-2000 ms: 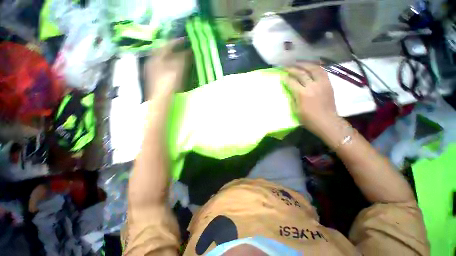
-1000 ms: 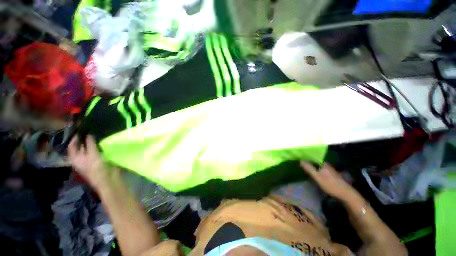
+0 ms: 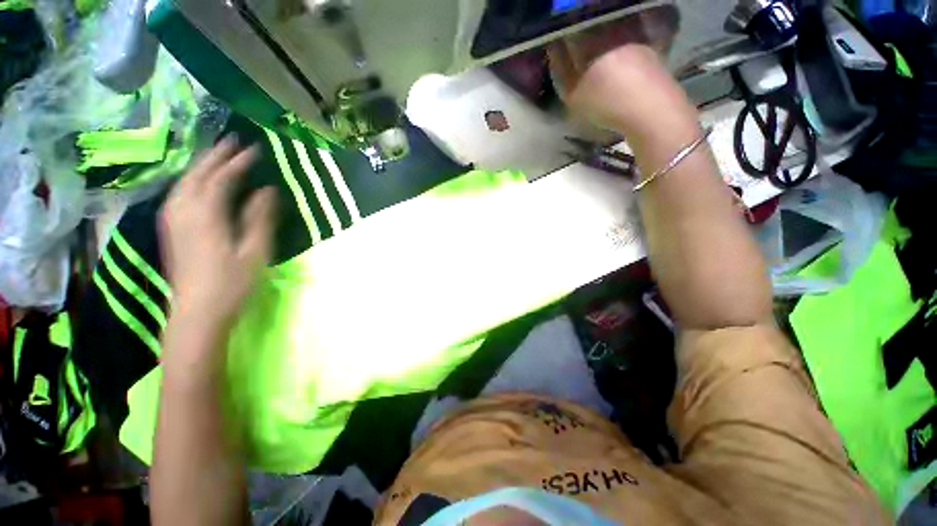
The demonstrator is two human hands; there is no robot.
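Observation:
The garment body panel, black with a bright green section that looks almost white under the lamp, lies across the table in front of the sewing machine. Three thin green stripes run on its black part, left of the needle area. My left hand is blurred over the panel's left part, fingers apart and holding nothing visible. My right hand is at the machine's front below the screen; its fingers are hidden, so I cannot tell what they hold.
Black scissors lie at the right, with a slim tool left of them. Clear bags with green pieces are at the upper left. A black and green pile is at the right. The white table edge shows.
My right hand has moved from the panel's near edge up to the machine. My left hand has moved up over the panel. The view has shifted, and the panel's left part is more bunched.

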